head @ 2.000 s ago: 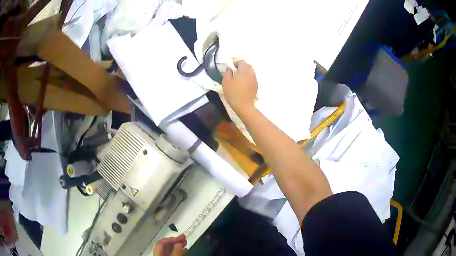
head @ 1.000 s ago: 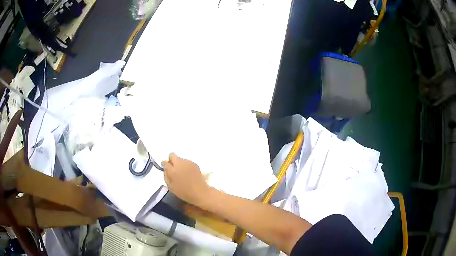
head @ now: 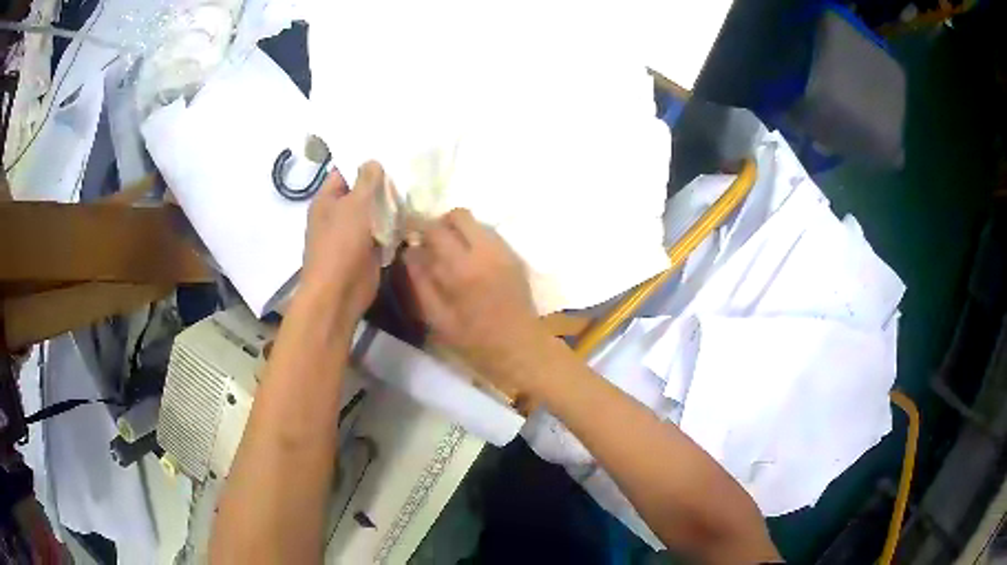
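Note:
A large bright white garment piece [head: 519,144] lies over the table in front of me, its surface washed out by glare. My left hand [head: 345,226] pinches its cream, crumpled near edge. My right hand [head: 464,270] is beside it, fingers closed on the same edge, a small gap between the hands. A black hook [head: 300,174] sticks out to the left of my left hand, over folded white paper. What the hook joins to is hidden by the cloth.
A cream sewing machine [head: 204,386] stands at lower left, behind my left forearm. Cardboard [head: 94,259] is at the left. A yellow tube frame [head: 707,226] and stacked white sheets [head: 773,386] are at the right. A grey stool [head: 856,94] stands on the green floor at upper right.
My left hand has come up from the lower edge and now holds the cloth beside my right hand. The view has shifted, so the sewing machine shows more than a second ago.

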